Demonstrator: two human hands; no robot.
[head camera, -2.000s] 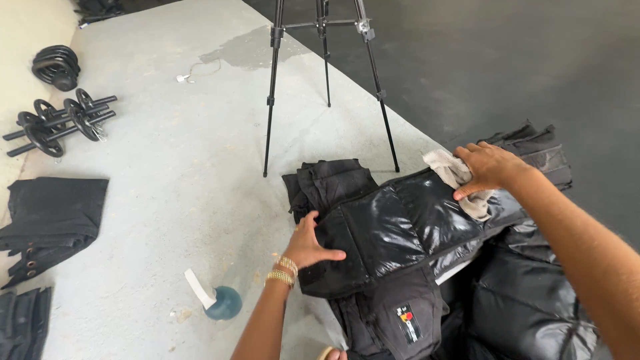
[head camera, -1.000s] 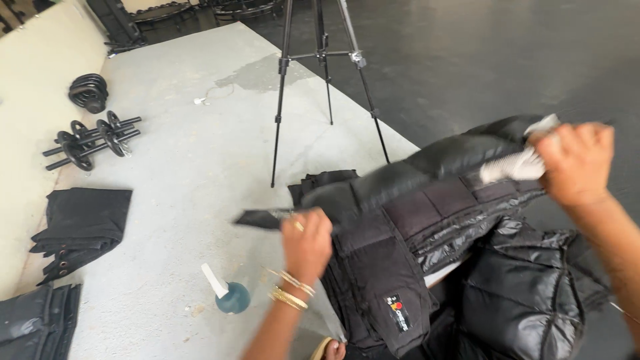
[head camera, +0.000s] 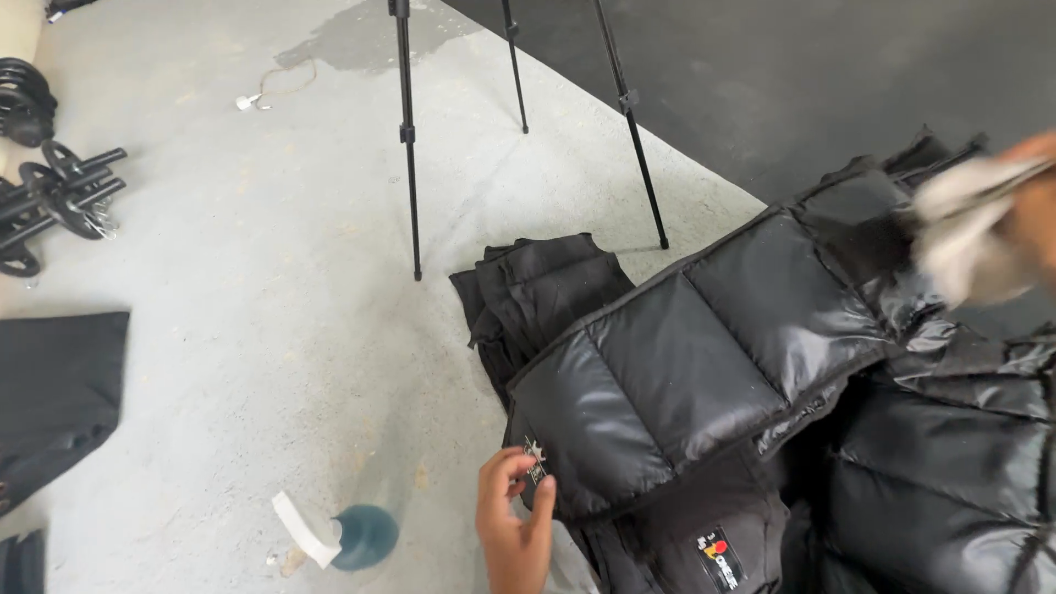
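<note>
A quilted black padded panel (head camera: 685, 363) with a shiny surface lies slantwise over folded black fabric pieces (head camera: 544, 280). At its lower left corner is my left hand (head camera: 520, 516), fingers curled and apart beside a small printed mark, with nothing seen held. My right hand (head camera: 1031, 223), blurred and partly cut off at the right edge, grips a pale cloth (head camera: 965, 231) above the panel's right end. Under the panel, a dark piece with a colored label (head camera: 720, 558) shows. More shiny black quilted material (head camera: 940, 462) is heaped at the lower right.
A bottle with blue liquid and a white top (head camera: 363, 536) stands on the floor at lower left. Black tripod legs (head camera: 408, 165) stand beyond the panel. Black weight equipment (head camera: 62, 198) and a folded black fabric (head camera: 58, 396) lie along the left side. A small white item with a cord (head camera: 247, 101) lies farther back.
The panel, raised between my hands a second ago, now lies flat with its shiny side up. My left hand has let go of its edge. The pale cloth remains in my right hand.
</note>
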